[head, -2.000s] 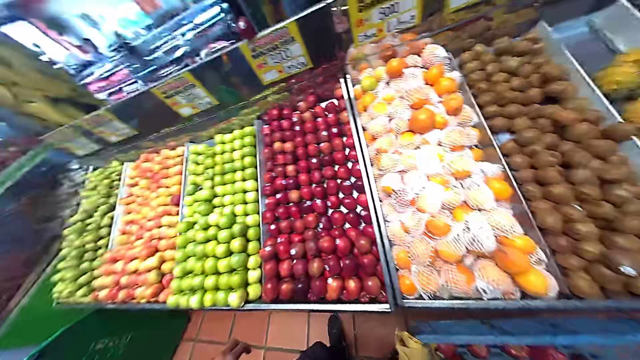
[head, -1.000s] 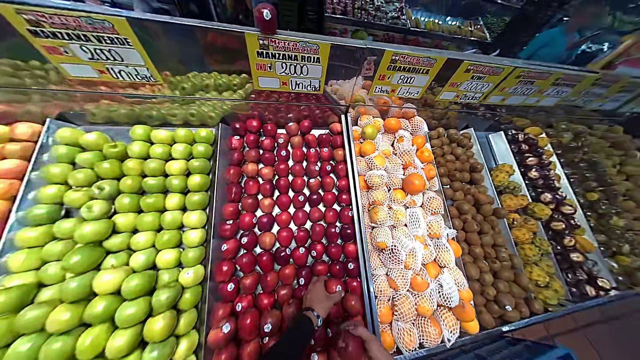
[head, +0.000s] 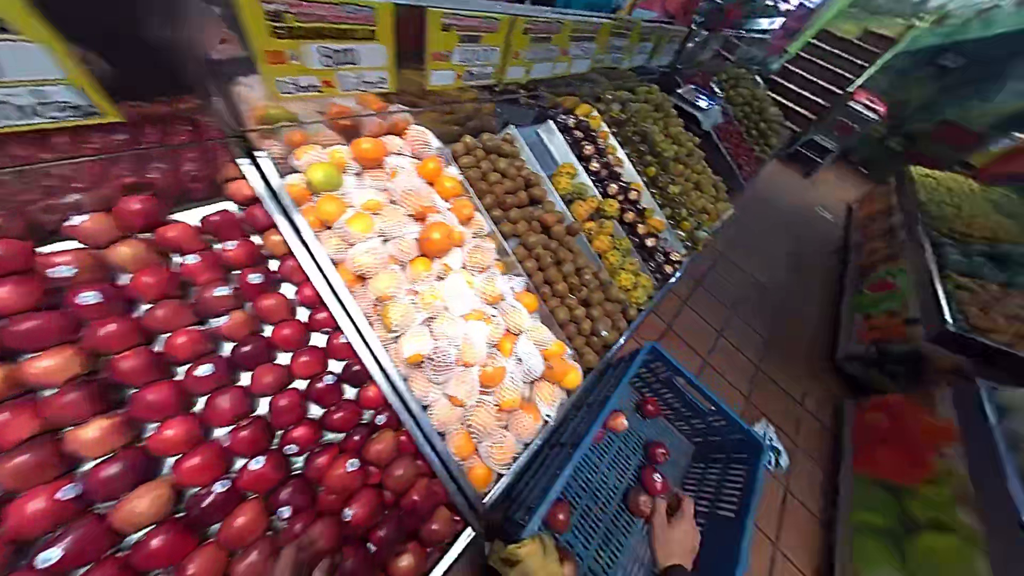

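My right hand (head: pixel 674 534) reaches down into a blue plastic crate (head: pixel 724 436), its fingers around a dark red apple (head: pixel 674 502) that is partly hidden. Beside the fingertips lie more red apples (head: pixel 654 480), with several others spread on the crate's slotted bottom. At the left is a sloping display of red apples (head: pixel 228 406), many with small stickers. A blurred, skin-toned shape at its lower edge seems to be my left hand (head: pixel 302 558); its fingers cannot be made out.
Oranges and net-wrapped fruit (head: pixel 460 344) fill the bin beside the apples, past a metal divider (head: pixel 352 320). Kiwis (head: pixel 552 256) and yellow fruit (head: pixel 612 240) lie beyond. A tiled floor (head: pixel 732 320) runs between the displays and the produce stand (head: pixel 904 448) on the right.
Both hands were at the red apples one second ago; my right hand has moved right, into the blue crate. The view has swung right, bringing in the crate and the aisle.
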